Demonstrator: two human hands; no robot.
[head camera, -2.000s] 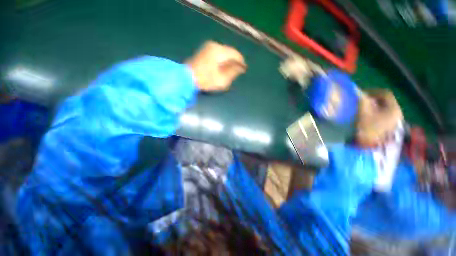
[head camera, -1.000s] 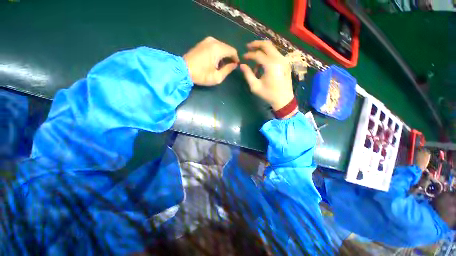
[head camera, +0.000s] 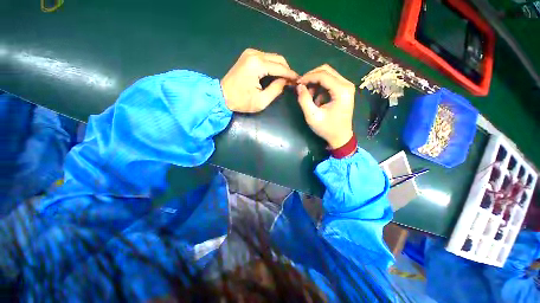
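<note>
My left hand (head camera: 258, 81) and my right hand (head camera: 326, 104) meet fingertip to fingertip above the green bench mat. A tiny dark reddish piece (head camera: 292, 81) seems pinched between the fingertips; its type is too small to tell. A blue bin (head camera: 414, 130) holds a heap of small beige-white parts (head camera: 440, 131), to the right of my right hand. Tweezers (head camera: 410, 176) lie on a grey pad (head camera: 404, 194) beside my right sleeve.
A red frame (head camera: 410, 25) with a black tablet unit (head camera: 451, 34) stands on the conveyor. Cream-white scraps (head camera: 385, 80) and small black parts (head camera: 376, 116) lie beside the bin. A white compartment tray (head camera: 481, 204) is at far right. A yellow loop (head camera: 51, 6) lies top left.
The right hand moved from beside the blue bin to the left hand; the fingertips have since come together. The view has shifted, showing the grey pad and tweezers more fully.
</note>
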